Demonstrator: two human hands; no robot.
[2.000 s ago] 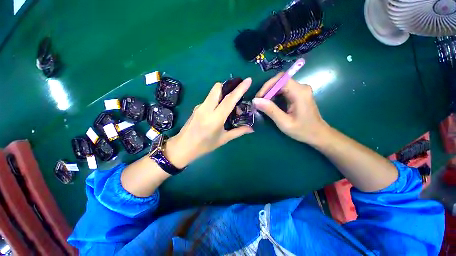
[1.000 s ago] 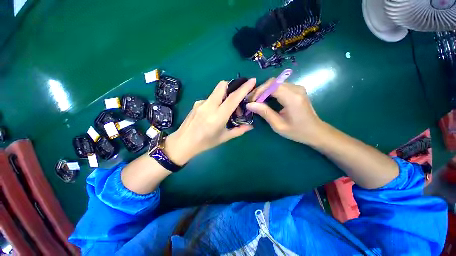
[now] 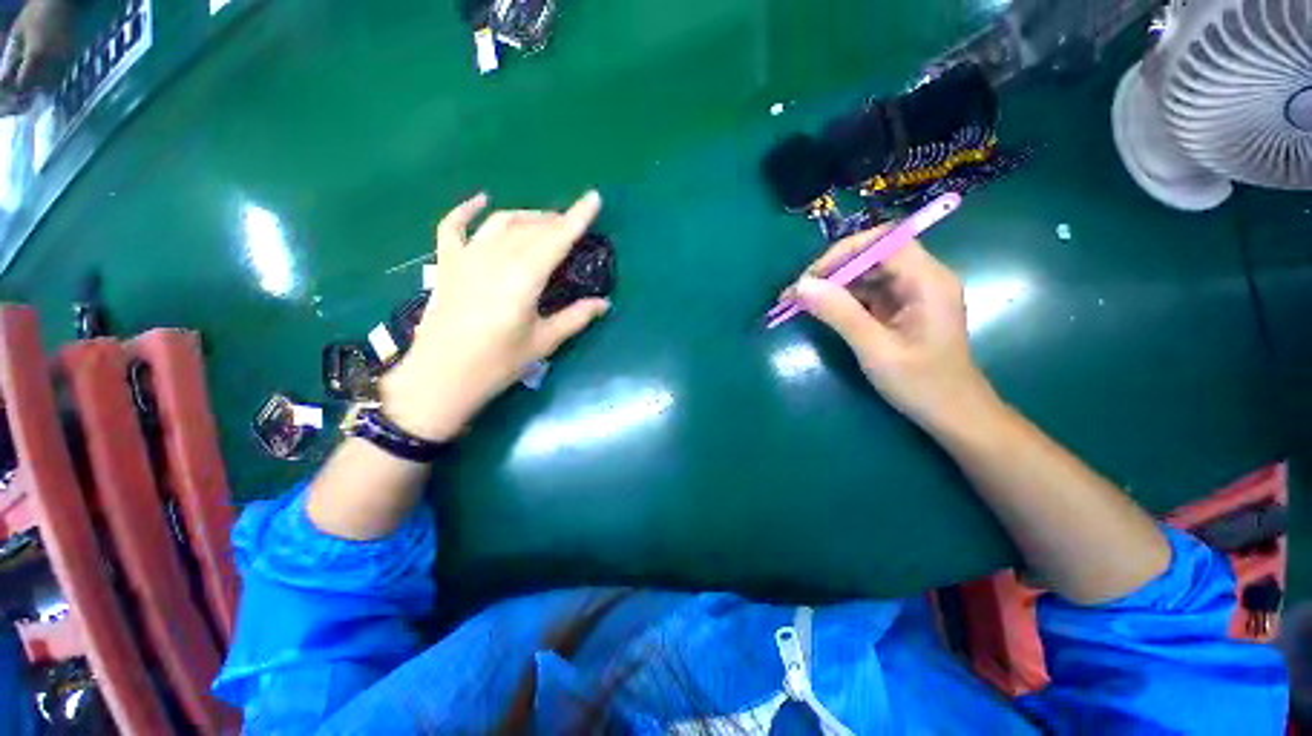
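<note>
My left hand (image 3: 497, 295) is spread over the housings on the left side of the green mat. A black watch housing (image 3: 587, 270) shows between its index finger and thumb; whether they touch it is unclear. The hand hides part of the group. A housing (image 3: 350, 370) and another with a white tag (image 3: 281, 427) show left of the wrist. My right hand (image 3: 899, 309) holds a pink pen-like tool (image 3: 878, 255), its fine tip low and left above the mat. Black screens (image 3: 899, 132) with gold-yellow tails lie in a row beyond it.
A white fan (image 3: 1237, 101) stands at the upper right. Salmon-red trays (image 3: 123, 460) are at the left, with more (image 3: 1000, 633) at the lower right. Dark parts with a white tab (image 3: 518, 22) lie at the top. Another person's hand (image 3: 32, 58) shows at the upper left.
My left hand has moved left from the middle to the housings, and its fingers have spread. My right hand has drawn apart from it with the pink tool. The camera view has shifted.
</note>
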